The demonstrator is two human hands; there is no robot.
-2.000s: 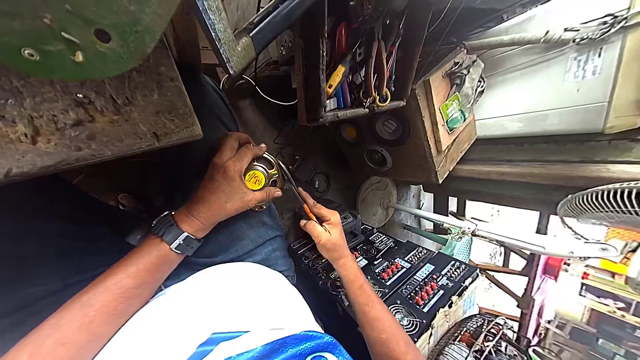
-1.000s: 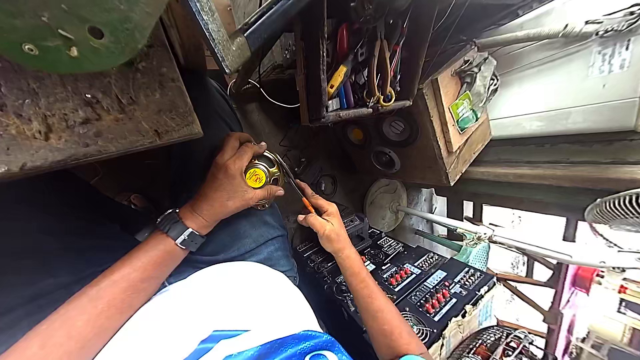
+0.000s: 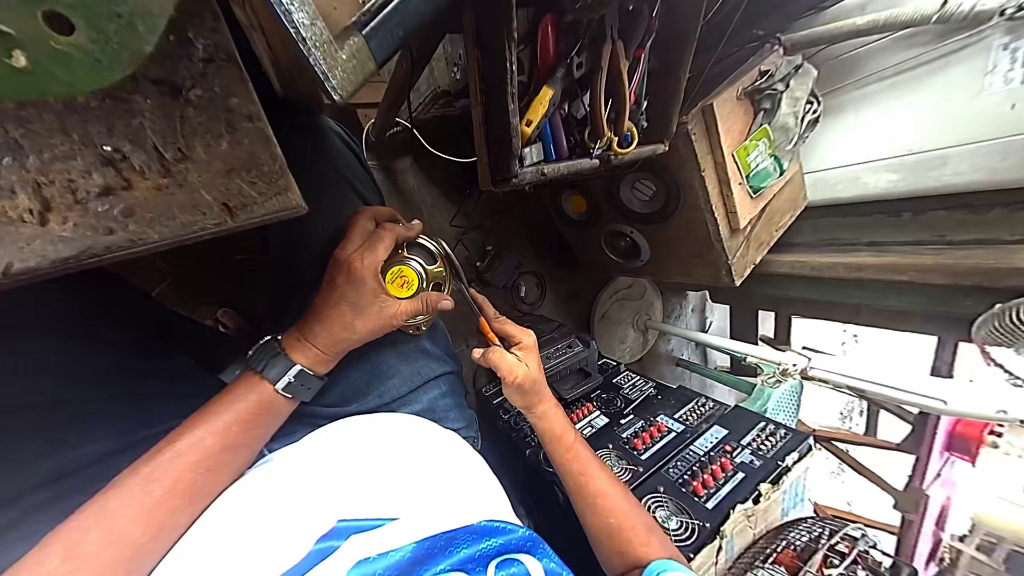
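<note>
A small round loudspeaker (image 3: 424, 270) with a gold metal basket and a yellow label on its magnet is held in my left hand (image 3: 356, 284), fingers at its top and thumb at its lower edge. The wrist bears a dark watch. My right hand (image 3: 516, 356) grips the orange handle of a slim dark metal tool (image 3: 464, 280); its exact kind cannot be told. The tool's long end lies along the right rim of the loudspeaker. Both hands are above my lap, in front of the jeans.
A worn wooden bench (image 3: 144, 160) is at upper left. A wooden tool box (image 3: 552, 168) holds pliers and other hand tools. Black audio amplifiers (image 3: 648, 432) stand at lower right, near a caged fan (image 3: 808, 552). A wooden speaker cabinet (image 3: 688, 216) and a round stand base (image 3: 628, 320) lie beyond.
</note>
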